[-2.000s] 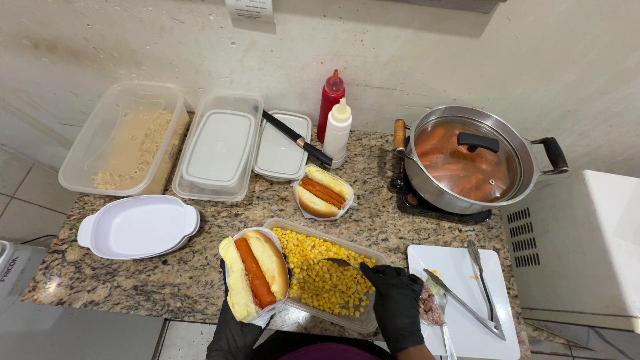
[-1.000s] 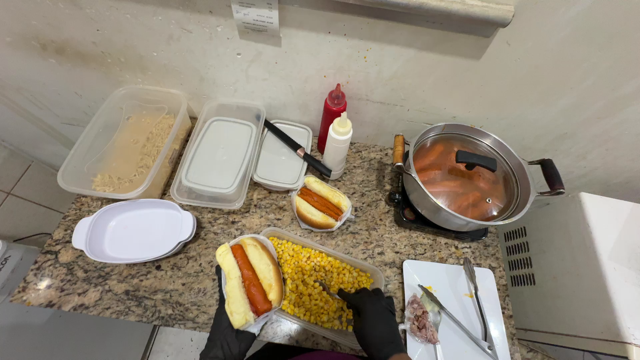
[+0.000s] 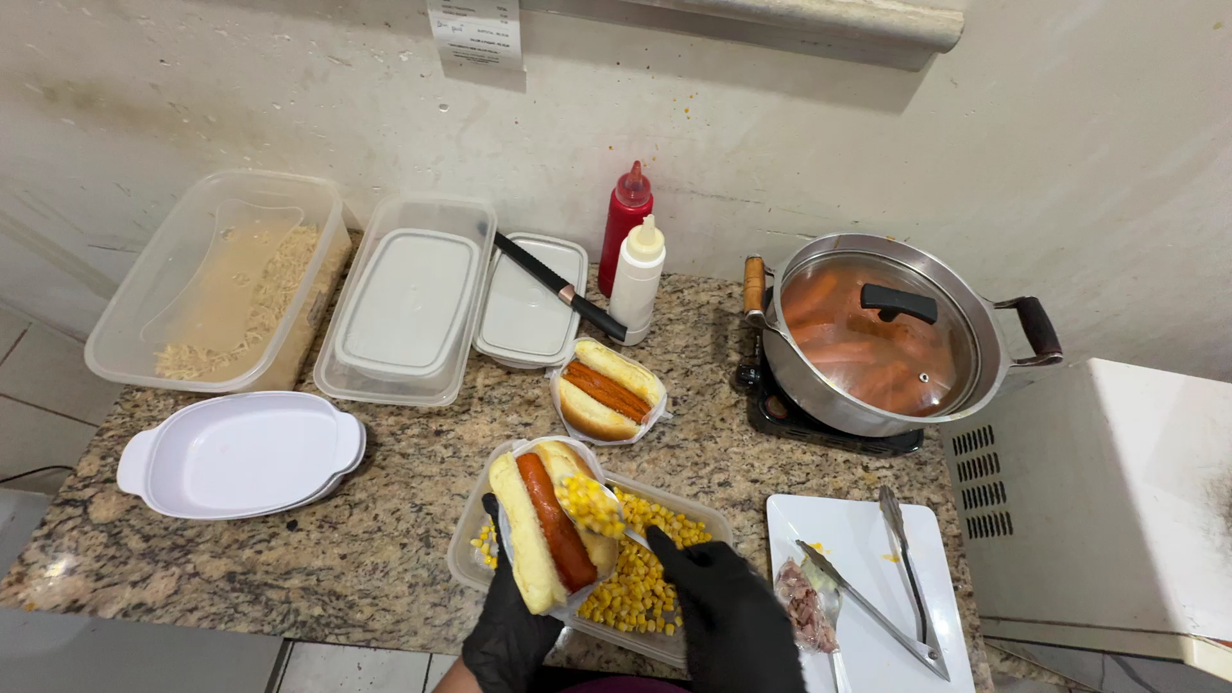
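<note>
My left hand point(image 3: 510, 602), in a black glove, holds a hot dog in a bun point(image 3: 553, 525) with a white wrapper around it, tilted above the corn container. In my right hand point(image 3: 717, 597), also black-gloved, is a spoon point(image 3: 635, 536) heaped with corn kernels point(image 3: 589, 504), held over the sausage's right side. Below both hands lies the clear plastic container point(image 3: 712, 520) of corn, partly hidden by them. Just behind it, a second hot dog point(image 3: 608, 390) in a wrapper rests on the granite counter.
A lidded pot of sausages point(image 3: 876, 337) sits on a black burner point(image 3: 837, 433). Squeeze bottles point(image 3: 638, 279), a knife point(image 3: 558, 284) on a lidded container point(image 3: 529, 318), an open tub point(image 3: 221, 289) and white dishes point(image 3: 241, 457) stand behind and left. Metal tongs point(image 3: 890, 602) lie on a white tray point(image 3: 789, 515).
My right hand has lifted the spoon out of the corn, and it now carries kernels up to the held hot dog. My left hand has brought that hot dog right, over the container.
</note>
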